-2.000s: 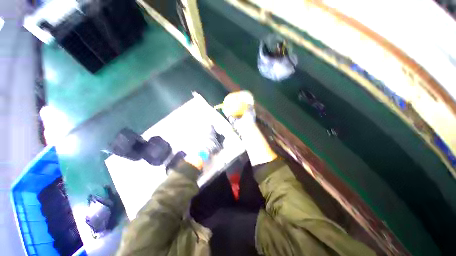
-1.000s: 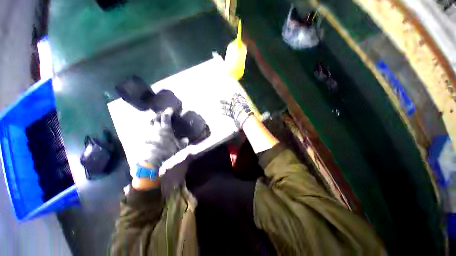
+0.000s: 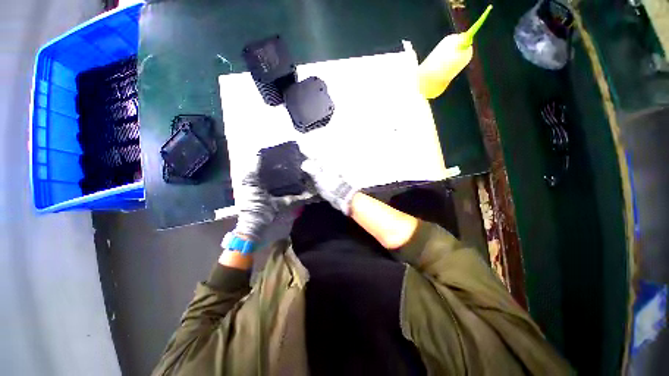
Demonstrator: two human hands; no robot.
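A black cover plate (image 3: 280,168) is between my two gloved hands at the near edge of the white sheet (image 3: 374,125). My left hand (image 3: 254,205) grips its left side, fingers partly hidden. My right hand (image 3: 328,183) touches its right side with the fingertips; whether it grips is unclear. Beyond it, a short stack of black plates (image 3: 309,103) lies on the sheet, touching a taller leaning stack (image 3: 270,59) behind it. A yellow glue bottle (image 3: 444,66) lies at the sheet's far right corner, its nozzle pointing away to the right.
A blue crate (image 3: 57,132) with rows of black plates stands at the left. More black plates or frames (image 3: 188,149) lie on the green bench (image 3: 176,51). On the conveyor belt (image 3: 517,125) at the right are a bagged unit (image 3: 544,37) and a thin cord (image 3: 556,136).
My right hand has moved left to the plate. The view has shifted, so the sheet and crate appear higher and further right. My left hand stays at the near plate.
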